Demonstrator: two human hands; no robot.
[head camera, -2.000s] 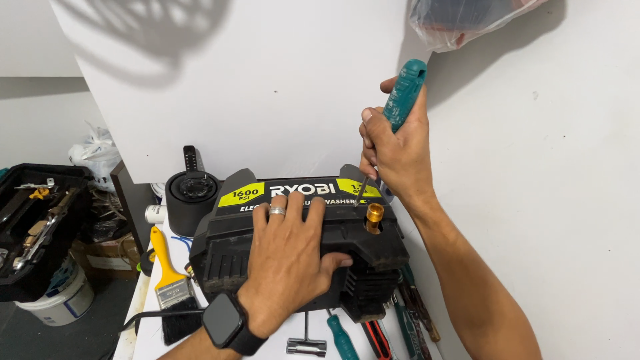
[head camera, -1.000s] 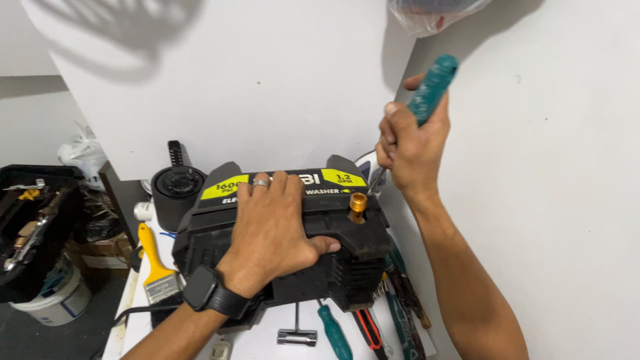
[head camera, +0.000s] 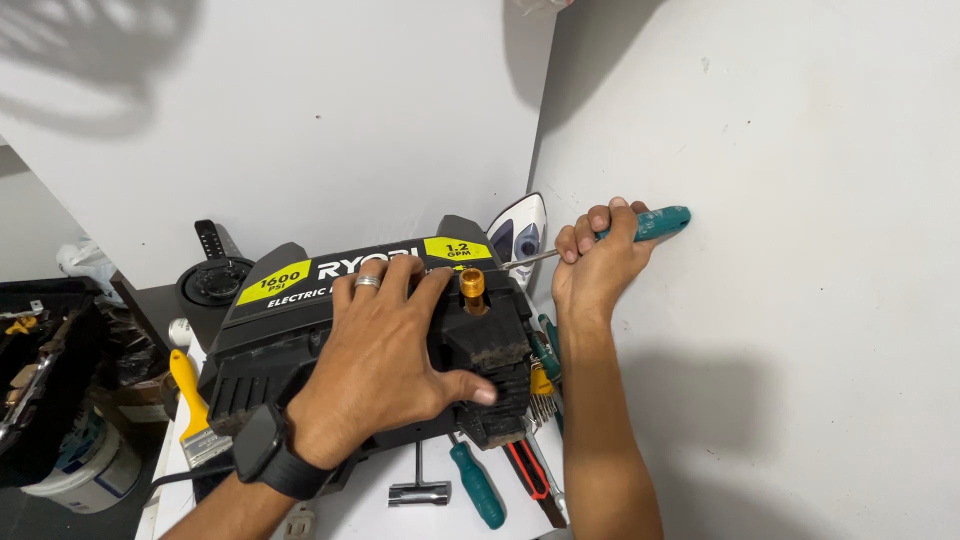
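Observation:
A black Ryobi electric pressure washer body (head camera: 277, 337) with green label panels lies on a white table. My left hand (head camera: 386, 352), with a ring and a black watch on its wrist, presses flat on the housing, thumb spread to the right. My right hand (head camera: 604, 259) grips the teal handle of a screwdriver (head camera: 660, 223). Its shaft slants down to the left, its tip at the seam by the label's right end. A brass threaded fitting (head camera: 472, 285) stands up from the housing between my left fingers and the tip.
A yellow-handled paintbrush (head camera: 191, 397) lies at left, near a black round container (head camera: 214, 285). A steam iron (head camera: 521, 232) stands behind. In front lie a T-handled socket wrench (head camera: 418, 493), another teal screwdriver (head camera: 478, 484) and a red-black cutter (head camera: 531, 472). White panels rise behind and right.
My right hand has swung the screwdriver from steeply upright to nearly level, its handle now out to the right. My left hand stays on the housing.

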